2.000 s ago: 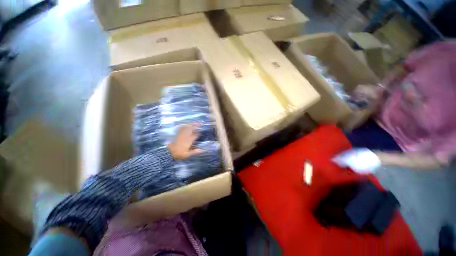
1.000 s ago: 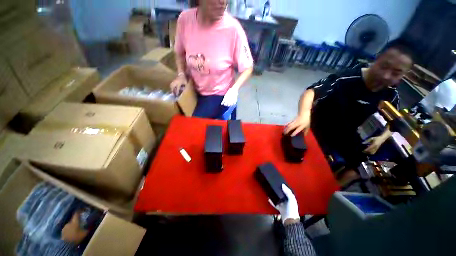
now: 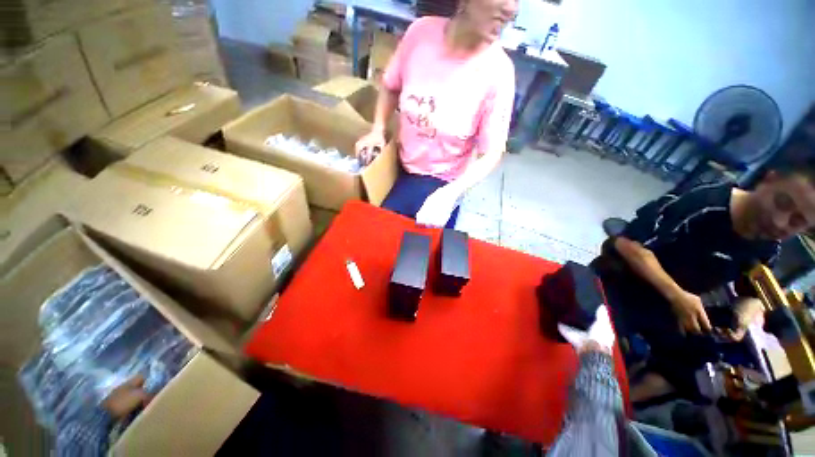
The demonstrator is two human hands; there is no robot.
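My right hand [image 3: 590,332], in a white glove, is closed around the near end of a black housing [image 3: 585,293] at the right edge of the red table [image 3: 447,370]. Dark pieces are bunched there; their number is unclear. Two more black housings, one [image 3: 408,272] and another [image 3: 454,261], lie side by side, apart, near the table's middle. My bare left hand [image 3: 127,398] is low in the packing carton [image 3: 192,406], against the bagged housings [image 3: 112,326]. It is partly hidden and blurred, so its grip cannot be told.
A thin white stick [image 3: 355,274] lies on the table. Closed cartons [image 3: 192,201] stand behind the packing carton. A person in pink [image 3: 447,103] stands at the far edge beside an open carton [image 3: 313,170]. A person in black [image 3: 688,250] works at a machine [image 3: 777,348] on the right.
My right hand has moved right across the table with the housing to the right edge. The person in black has withdrawn a hand from the pieces there. My left hand stays in the carton.
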